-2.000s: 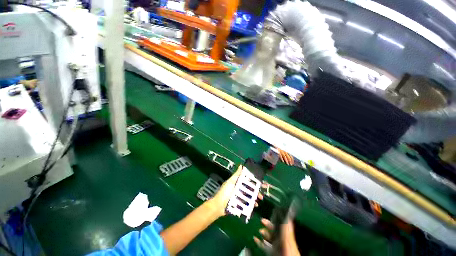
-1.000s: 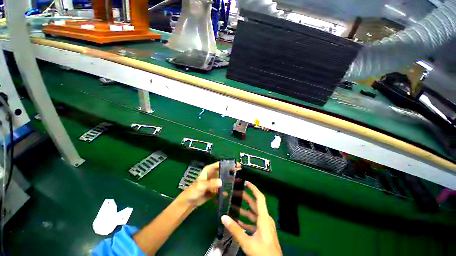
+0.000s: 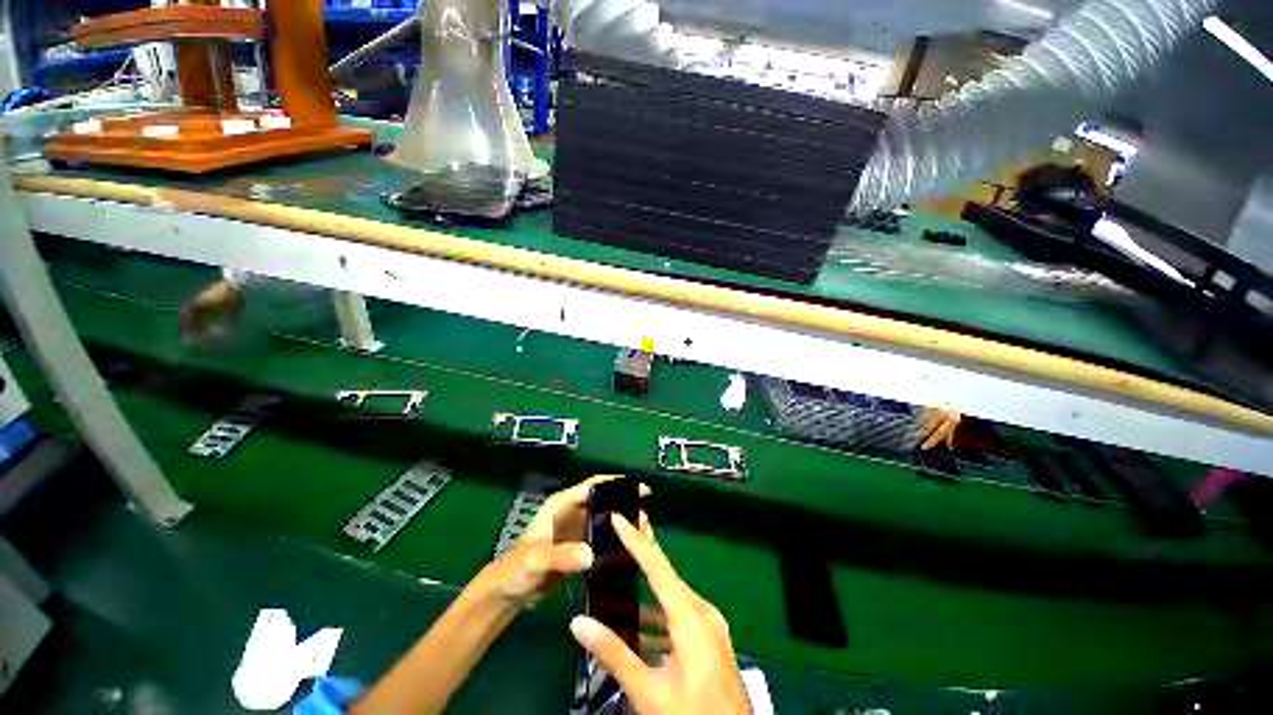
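A dark glossy phone-sized unit (image 3: 612, 580) is held upright above the belt at bottom centre. My left hand (image 3: 542, 556) grips its upper left side. My right hand (image 3: 681, 645) is on its right side, with a finger on its face and the thumb at its lower edge. A silvery part shows below the unit; my right hand partly hides it. Slotted silver plates (image 3: 398, 506) lie on the belt to the left, one partly behind my left hand. Small open silver frames (image 3: 702, 457) lie beyond in a row.
A dark flat piece (image 3: 811, 594) lies on the green belt (image 3: 949, 615) at right. White crumpled material (image 3: 279, 657) lies lower left. A white-edged shelf (image 3: 461, 298) crosses above, bearing a black panel stack (image 3: 712, 168) and an orange press (image 3: 210, 140). Other people's hands (image 3: 938, 429) show beyond it.
The slotted plate in my left hand two seconds ago no longer shows clearly; the unit's dark face now shows between both hands. The view has swung right and levelled. Hands have appeared on the far side.
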